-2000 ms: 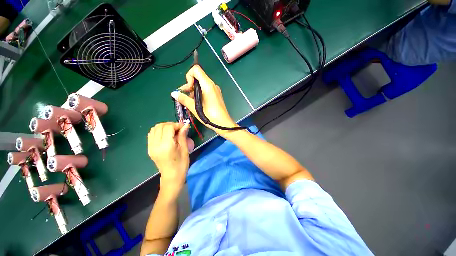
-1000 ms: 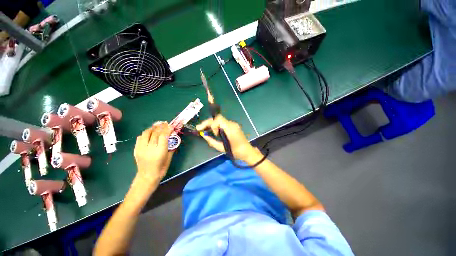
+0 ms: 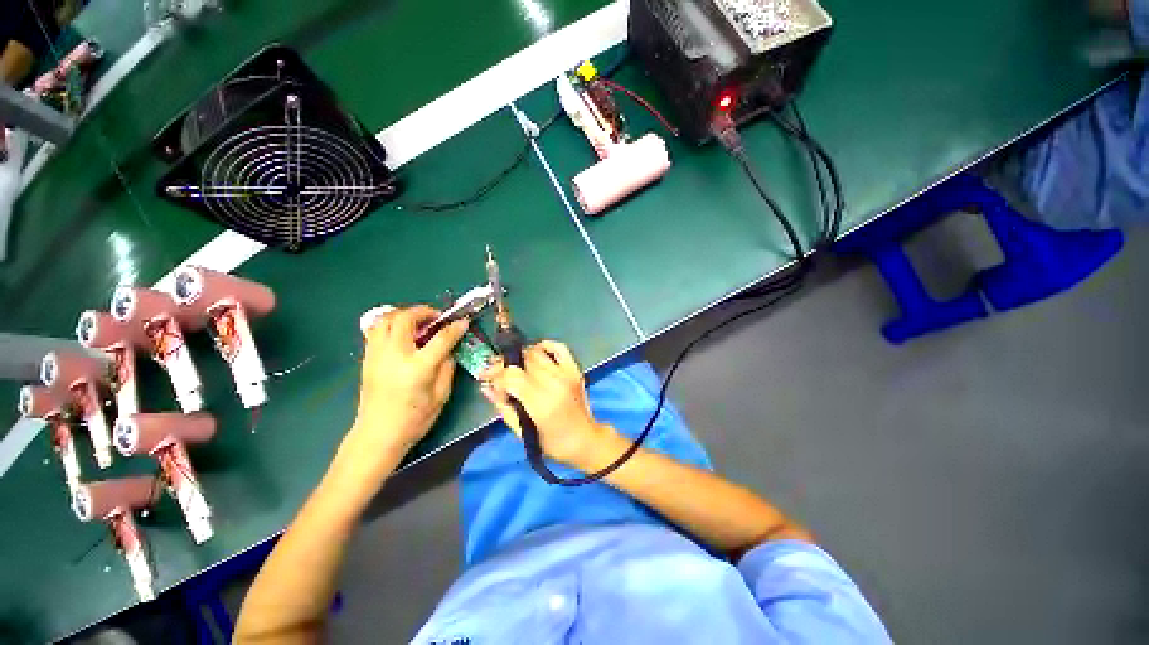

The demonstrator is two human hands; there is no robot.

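My left hand (image 3: 406, 373) is closed around a handheld unit. Its white open handle (image 3: 469, 302) sticks out to the right and a pale round end shows at the left; the barrel is mostly hidden by the hand. My right hand (image 3: 549, 401) holds a soldering iron (image 3: 507, 330) with a black handle, its bare metal tip pointing up and away, beside the handle's end. A green circuit board (image 3: 474, 354) lies between the hands at my right fingertips. The fingers partly hide it.
Several pink-and-white units (image 3: 177, 435) lie at left. A fume fan (image 3: 280, 164) stands behind them. A separate unit (image 3: 623, 173) with a yellow connector lies near the soldering station (image 3: 727, 63). Black cables hang over the bench edge. A blue stool (image 3: 970, 258) and a person's sleeve (image 3: 1084, 170) are at right.
The unit's pale end has turned from near me to the left. The green board now shows at my right fingers. My right hand and the iron have moved slightly nearer my body.
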